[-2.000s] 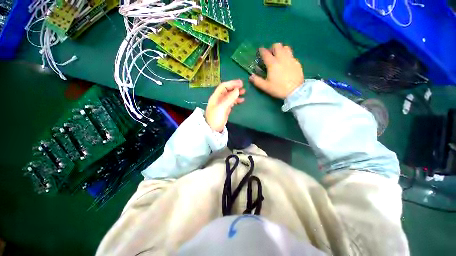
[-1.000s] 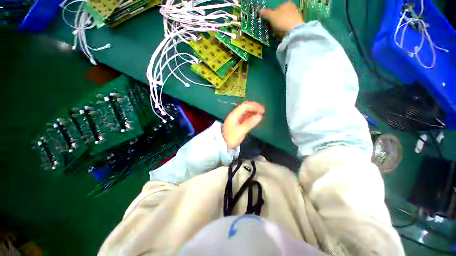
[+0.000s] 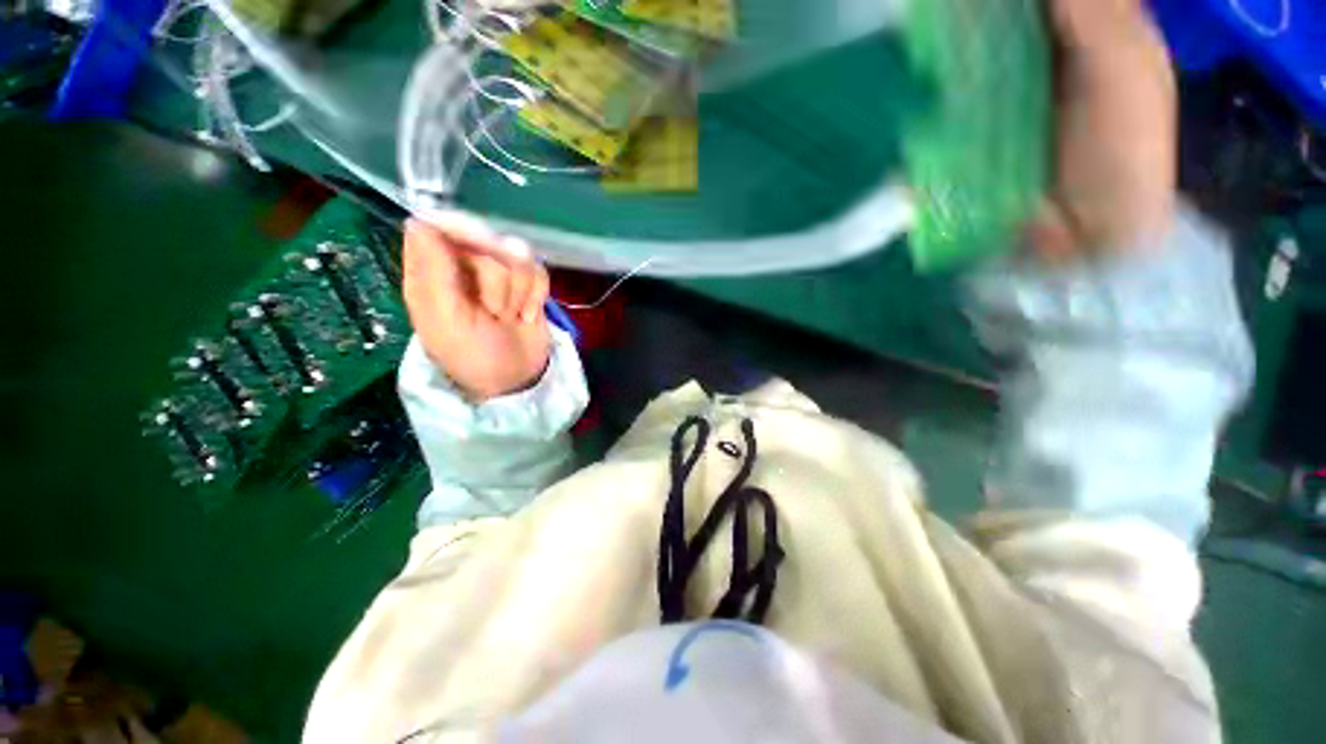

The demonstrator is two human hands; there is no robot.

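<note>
My right hand (image 3: 1112,138), blurred, holds a green circuit board (image 3: 982,131) raised at the upper right. White lead wires (image 3: 727,256) run from the board's left edge in a curve across to my left hand (image 3: 480,302). My left hand is closed on the wires near the bench's front edge. A thin wire end sticks out to its right. The stack of yellow and green boards (image 3: 650,150) lies behind, between my hands, with its own bundle of white leads (image 3: 431,124) hanging off to the left.
Larger dark green boards (image 3: 276,342) with black and silver parts sit below the bench edge at left. A blue bin (image 3: 105,61) is at the upper left, another blue bin (image 3: 1251,55) at the upper right. A dark block (image 3: 1294,378) is at the far right.
My right hand has moved from the top of the stack to the right and now holds a wired board. My left hand has moved left and closed on the white leads.
</note>
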